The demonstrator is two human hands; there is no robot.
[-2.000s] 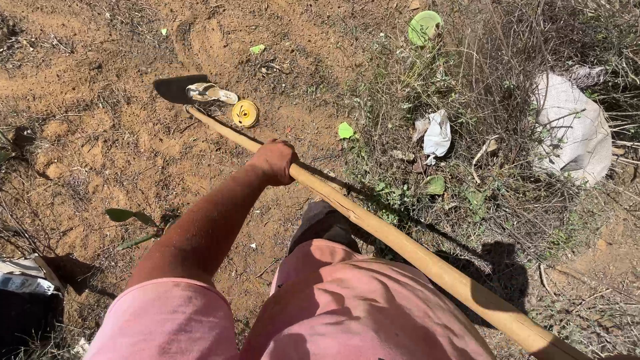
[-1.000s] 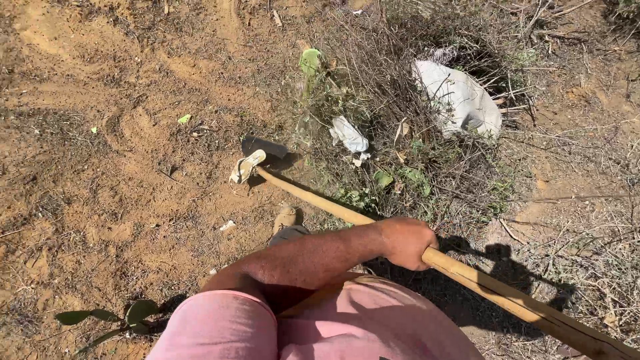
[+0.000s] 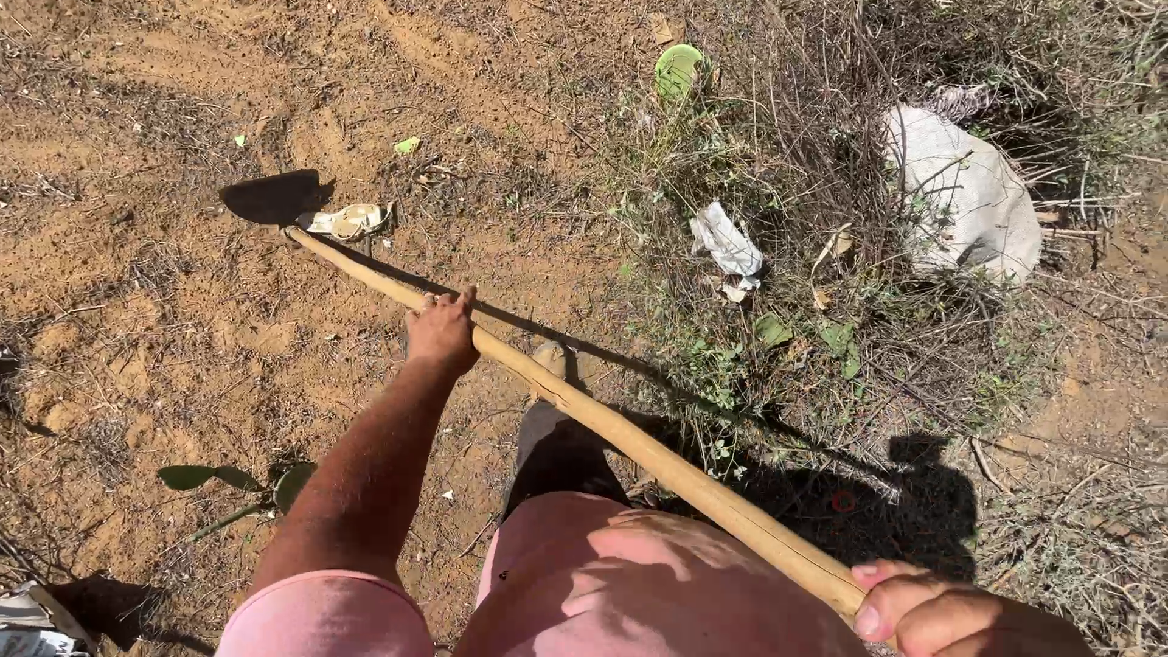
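Observation:
A hoe with a long wooden handle (image 3: 630,443) crosses the view from upper left to lower right. Its dark metal blade (image 3: 272,196) is over the dry soil, beside a worn pale sandal (image 3: 349,222). My left hand (image 3: 444,330) lies on the handle partway toward the blade, palm against the wood, with some fingers raised. Near the handle's lower right end, my right hand (image 3: 926,607) is closed around the wood, thumb and fingers showing at the frame's bottom edge.
Dry brush (image 3: 812,155) on the right holds a white sack (image 3: 963,196), a crumpled white wrapper (image 3: 727,239) and a green lid-like disc (image 3: 679,71). A small cactus (image 3: 274,488) grows at lower left, above some litter (image 3: 36,625). My shoe (image 3: 552,360) is below the handle's middle.
The hoe blade and my left hand have moved left since one second ago. My right hand has come into view. The yellow disc seen beside the sandal two seconds ago is no longer visible.

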